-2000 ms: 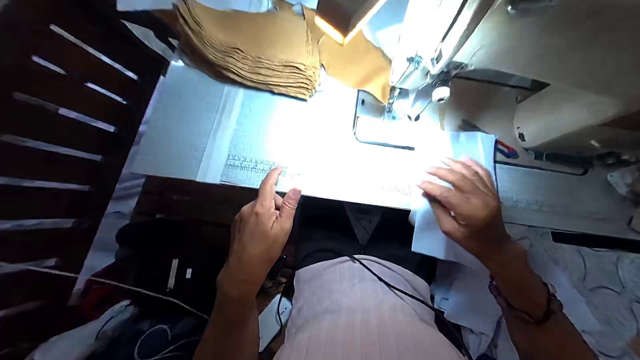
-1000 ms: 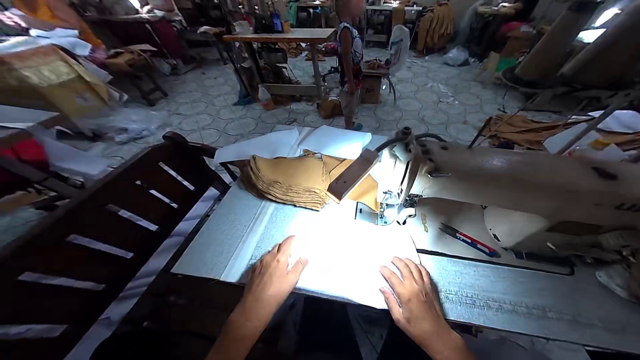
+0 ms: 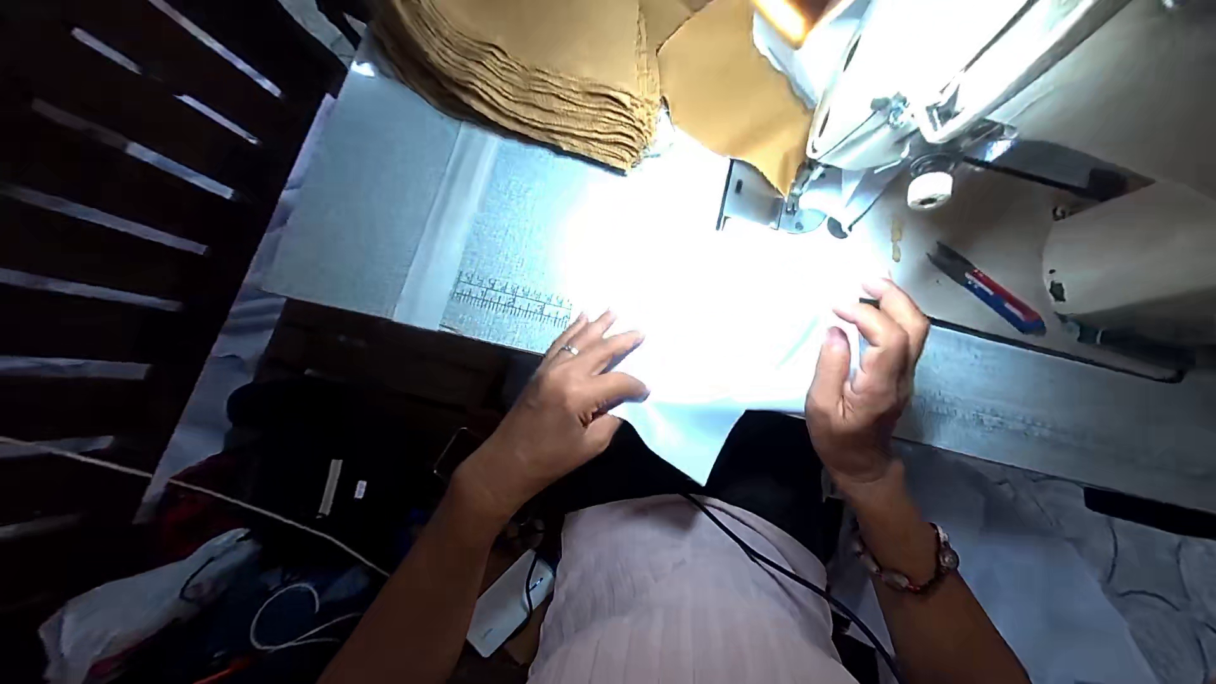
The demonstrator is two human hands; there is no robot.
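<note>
A white sheet (image 3: 703,380), washed out by the lamp's glare, lies over the front of the sewing table (image 3: 380,190), and a corner hangs past the edge. My left hand (image 3: 579,380), with a ring, rests on its left side with the fingers apart. My right hand (image 3: 869,370) is at its right side, fingers curled and thumb apart; whether it pinches the sheet cannot be told. Beyond the hands is the presser foot area of a sewing machine (image 3: 803,209). A stack of tan fabric pieces (image 3: 570,85) lies at the back, with a single tan piece (image 3: 736,85) beside the needle.
Thread snips (image 3: 993,290) with a red and blue handle lie right of the needle. A ruler scale (image 3: 508,299) runs along the table's front left. A dark slatted wooden rack (image 3: 123,190) stands at the left. A white power bank (image 3: 510,603) with a cable is below the table.
The view has tilted down since one second ago. The sheet's corner now hangs over the table edge between my hands. My right hand has gone from lying flat to curled.
</note>
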